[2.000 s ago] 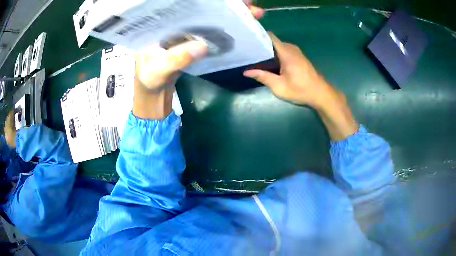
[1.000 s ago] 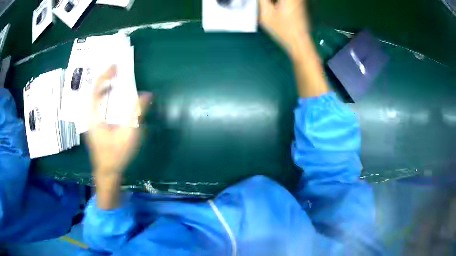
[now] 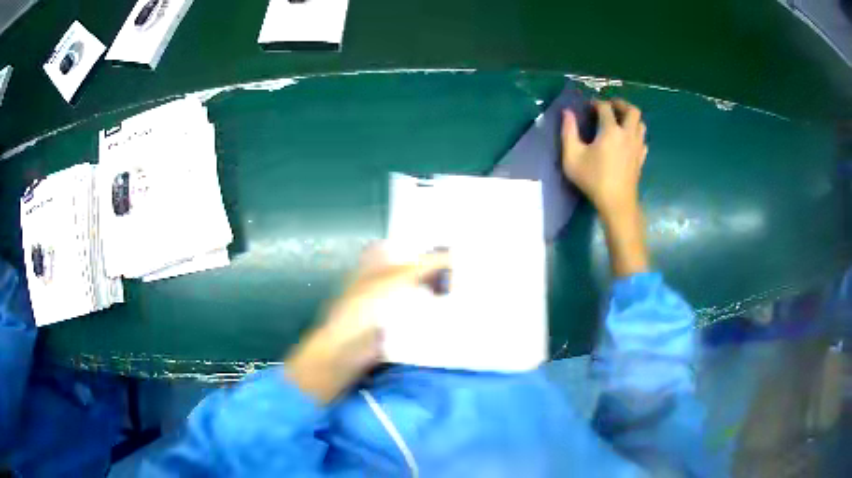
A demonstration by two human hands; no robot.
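My left hand (image 3: 350,313) is blurred and holds a white outer sleeve (image 3: 486,271) by its left side, in front of me above the near edge of the worktop. The sleeve hides part of the dark inner box (image 3: 558,173), which lies tilted on the green worktop. My right hand (image 3: 609,154) is on the inner box's right side, thumb and fingers spread around its upper corner. White sleeves lie in two overlapping piles at the left, a nearer one (image 3: 163,191) and one at the far left (image 3: 58,243).
Beyond the worktop's worn seam, sleeved boxes lie on the darker green belt (image 3: 448,33): one at top centre-left (image 3: 304,21), others at top left (image 3: 148,28). A blue sleeve of another person (image 3: 14,327) is at the left edge.
The sleeved box has left my right hand and lies on the belt, further left. My left hand has brought a sleeve from the pile to the middle. My right hand has come onto the inner box.
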